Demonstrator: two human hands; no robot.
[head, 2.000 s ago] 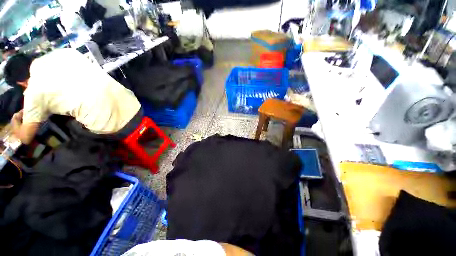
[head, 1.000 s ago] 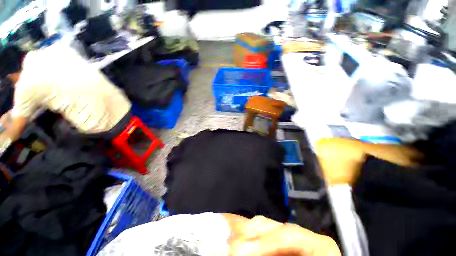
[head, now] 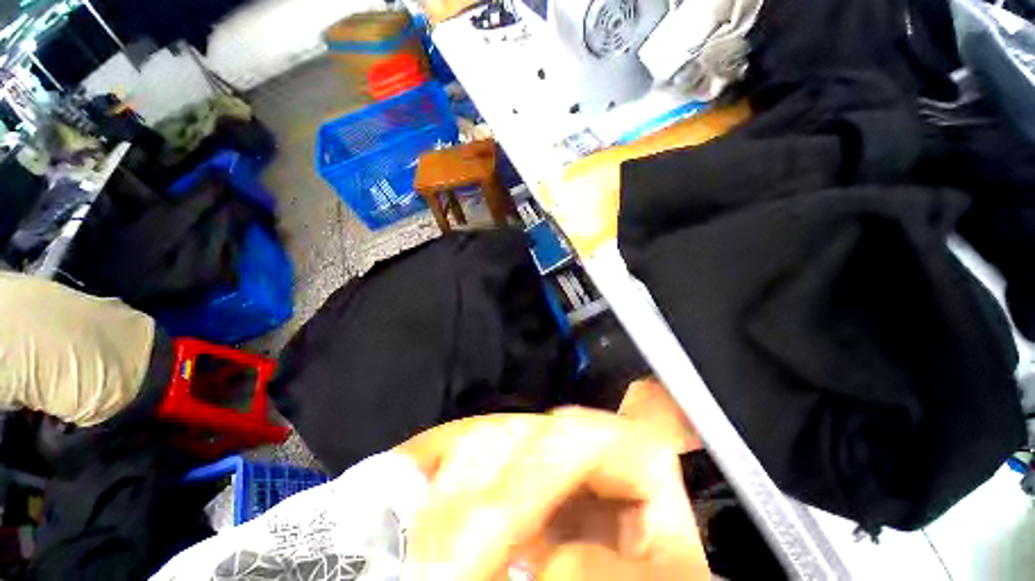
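Note:
A large black cloth (head: 829, 329) lies heaped in soft folds on the white table at the right, its lower end near the front edge. Another black cloth pile (head: 420, 340) sits on a blue crate beside the table. My bare left arm (head: 533, 465), with a white patterned sleeve, crosses the bottom centre, bent and blurred. No fingers can be made out clearly. A small patch of skin shows beyond it by the table edge; I cannot tell which part it is. My right hand is not in view.
A wooden stool (head: 457, 170) and an open blue crate (head: 386, 148) stand on the floor. A person in a beige top (head: 68, 346) is at the left by a red stool (head: 221, 386). A machine housing (head: 607, 40) and tan board (head: 590, 199) are on the table. A ruled strip runs along its edge.
The view has swung right and tilted, showing more of the table and its black cloth. My left arm has come further into view. The person now shows only in part.

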